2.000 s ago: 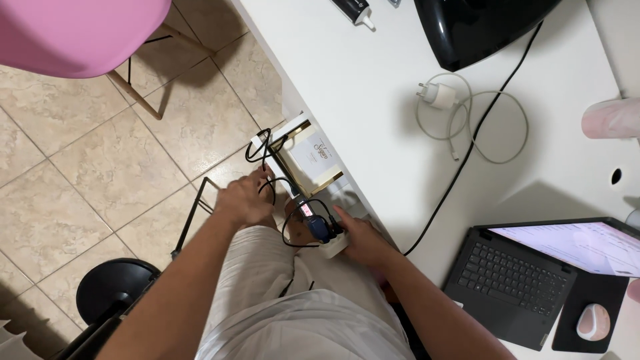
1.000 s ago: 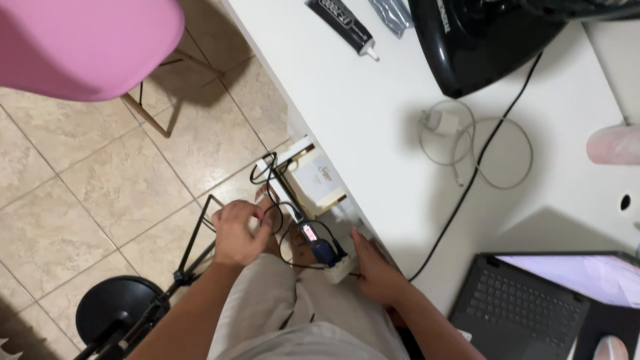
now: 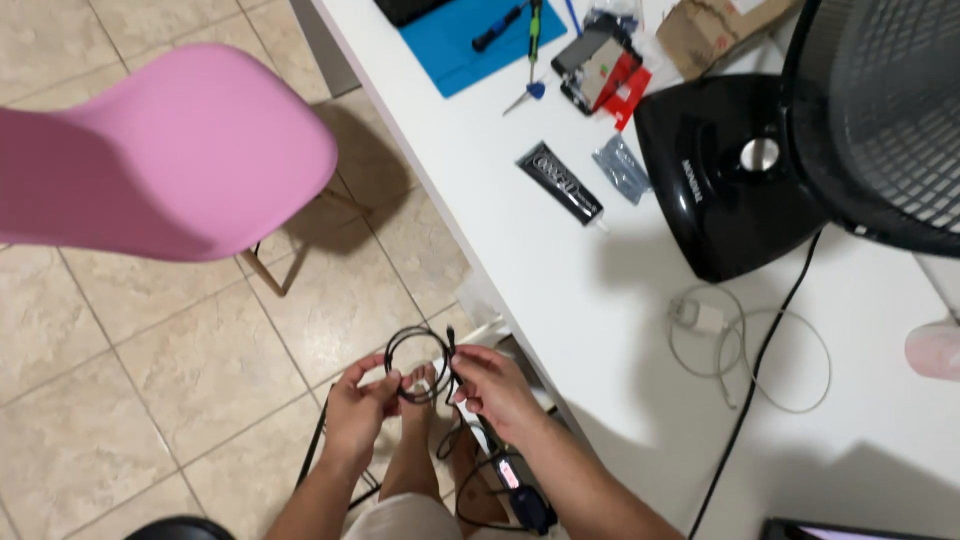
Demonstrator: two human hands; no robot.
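A thin black cable [image 3: 417, 328] is wound into a small round coil between my two hands, above the floor beside the desk. My left hand [image 3: 365, 397] pinches the coil's left side between thumb and fingers. My right hand [image 3: 491, 382] grips the right side, where a cable end with a connector points up past the fingers. More black cable hangs below, near a dark blue plug-in device [image 3: 531, 506] with a small lit display [image 3: 508, 472]. Under my right forearm, an open drawer is partly hidden.
The white desk [image 3: 525, 277] bears a black fan [image 3: 727, 172], a black glue tube [image 3: 561, 184], a white charger [image 3: 697, 315] with its cable, a disassembled phone [image 3: 596, 67] and screwdrivers on a blue mat [image 3: 450, 56]. A pink chair [image 3: 217, 150] stands left of the desk.
My hands have come together, with the black cable now in a coil between them. My right hand has left the pale block by the lit device. The view has shifted toward the fan and chair.
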